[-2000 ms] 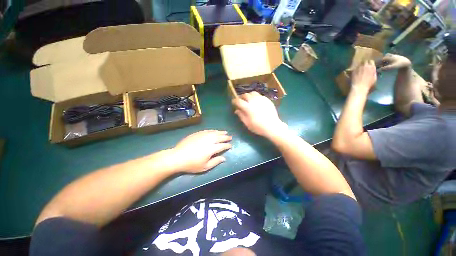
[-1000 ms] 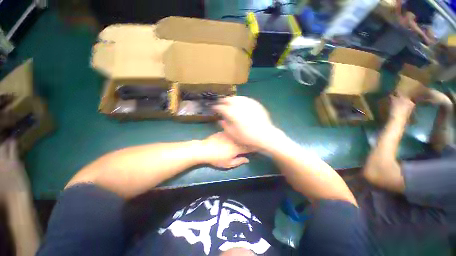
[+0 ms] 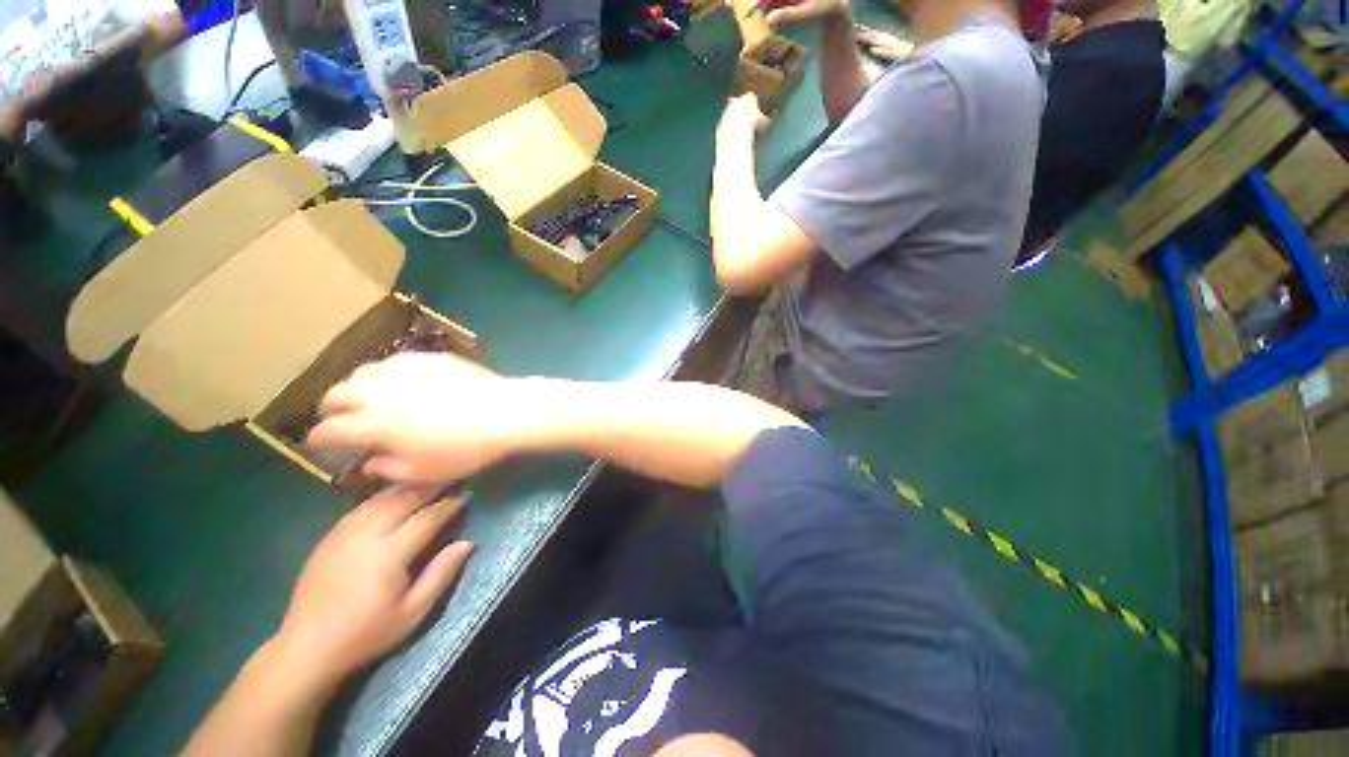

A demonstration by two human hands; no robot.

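An open cardboard box [image 3: 274,318] stands on the green bench with its lid up. Dark coiled cable [image 3: 414,337] shows inside it. My right hand [image 3: 422,414] is over the box's near side, fingers bent down at its front wall; its fingertips are partly hidden, so a grip is unclear. My left hand [image 3: 355,584] lies on the bench just in front of the box, fingers spread, holding nothing visible. A second open box [image 3: 570,229] with dark cable stands farther right. Part of another box [image 3: 111,614] with dark contents is at the lower left.
A seated person in a grey shirt [image 3: 903,222] handles a small box [image 3: 769,67] at the upper right. White cables [image 3: 437,207], a power strip [image 3: 388,52] and a black device with yellow edges [image 3: 193,178] are behind the boxes. Blue racks [image 3: 1213,444] hold cartons beyond the floor tape.
The view has turned right. The box at my right hand, earlier beside its neighbour, now stands apart from it, farther right. My hands are no longer crossed; both are by this box.
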